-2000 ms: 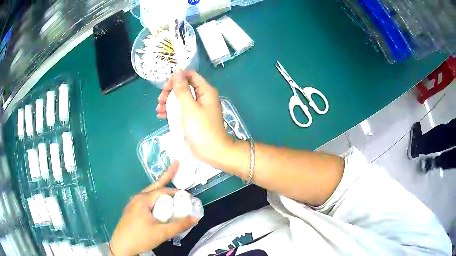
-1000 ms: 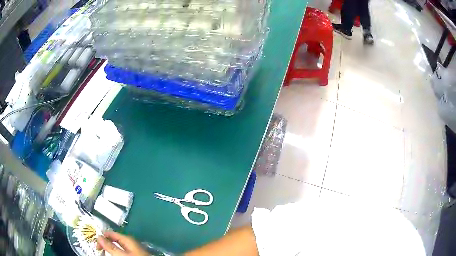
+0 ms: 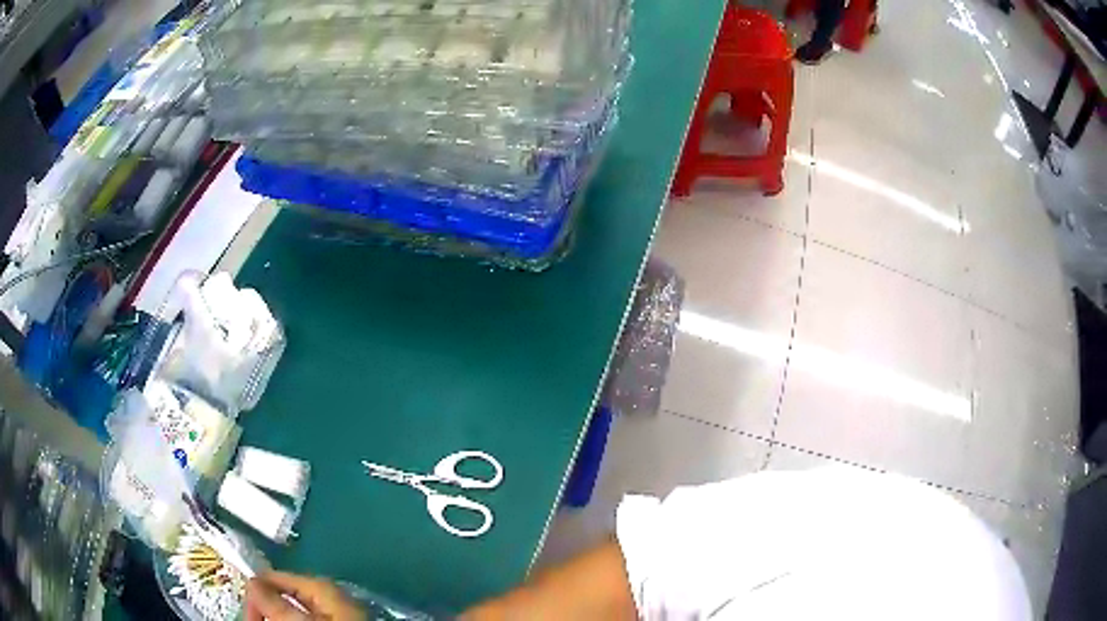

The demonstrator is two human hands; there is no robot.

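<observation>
My right hand (image 3: 297, 597) is at the bottom edge, partly cut off, beside the round clear tub of cotton swabs (image 3: 204, 573). Its fingers are bent close together; whether they grip anything is too blurred to tell. A pale strip with a dark part (image 3: 221, 531) slants over the tub, its lower end near my fingertips. Two white blocks in clear wrap (image 3: 265, 491) lie just beyond the tub. My left hand is out of the picture.
Scissors (image 3: 443, 485) lie on the green mat (image 3: 401, 352). Stacked clear trays (image 3: 413, 97) with a blue one stand at the back. A white printed pack (image 3: 188, 431) and clear bag are left. A red stool (image 3: 741, 103) and a person's leg are beyond the bench.
The view has swung right, so my left hand, the white housings and the small clear box have left the picture. Over the last second my right hand stays beside the tub.
</observation>
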